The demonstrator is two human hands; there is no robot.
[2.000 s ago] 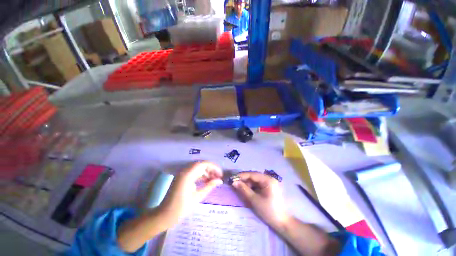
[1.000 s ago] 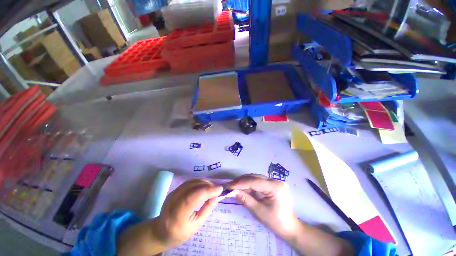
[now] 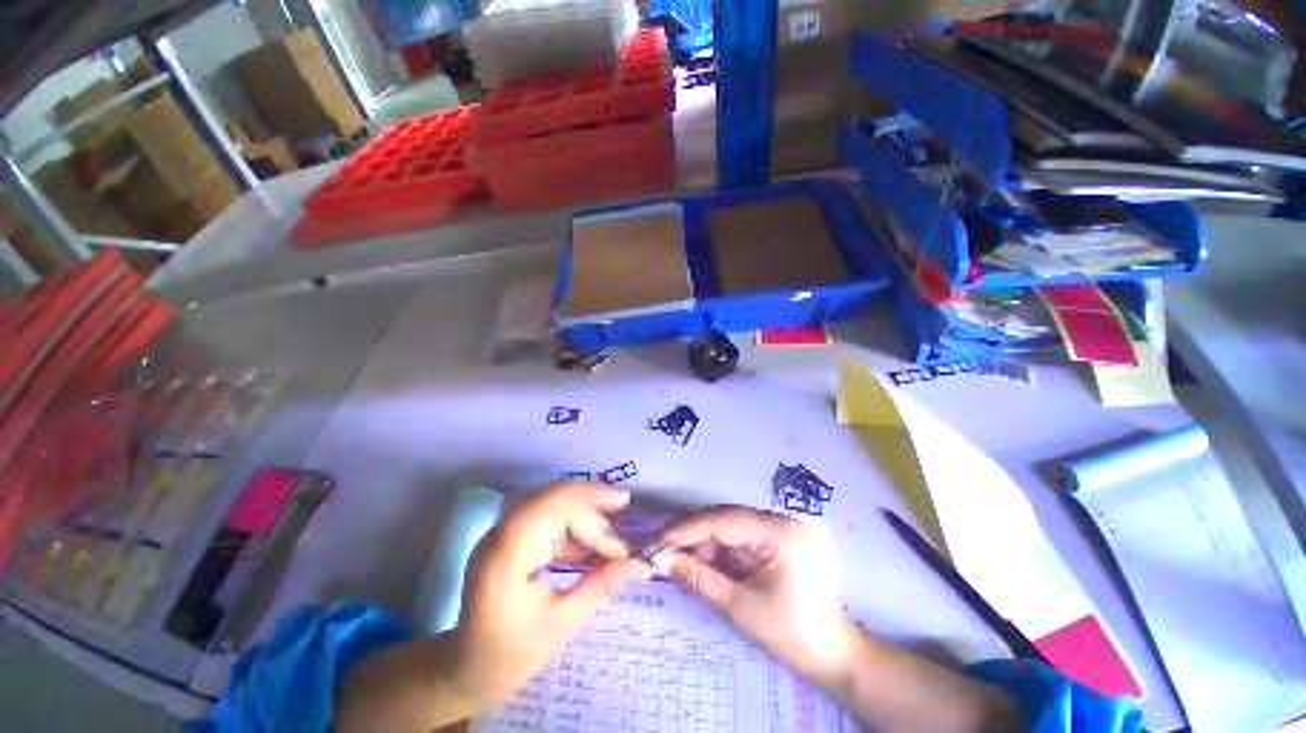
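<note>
A small dark part (image 3: pixel 655 551) is held between the fingertips of my left hand (image 3: pixel 552 587) and my right hand (image 3: pixel 759 580), above the top of the record form pad (image 3: pixel 630 680). The fingers cover most of it. More small black frame parts lie on the bench: a pile (image 3: pixel 801 488) beyond my right hand, a smaller pile (image 3: pixel 675 423) in the middle, a single one (image 3: pixel 564 415) to its left, and a couple (image 3: pixel 617 471) just beyond my left hand. A rolled pale blue cover (image 3: pixel 466 537) lies left of the pad.
A blue divided bin (image 3: pixel 723 308) stands behind, with a round black object (image 3: pixel 712 355) before it. Blue file trays (image 3: pixel 1060 258) are at right rear. A black pen (image 3: pixel 953 577), yellow strip (image 3: pixel 967 530) and second pad (image 3: pixel 1196 573) lie right. A black-and-pink case (image 3: pixel 247 551) and red trays (image 3: pixel 65 372) are left.
The view first tilted downward, then stayed nearly still. Two parts beyond my left hand came into view, and now that hand partly covers one. My left fingers have spread a little; both hands still hold the part.
</note>
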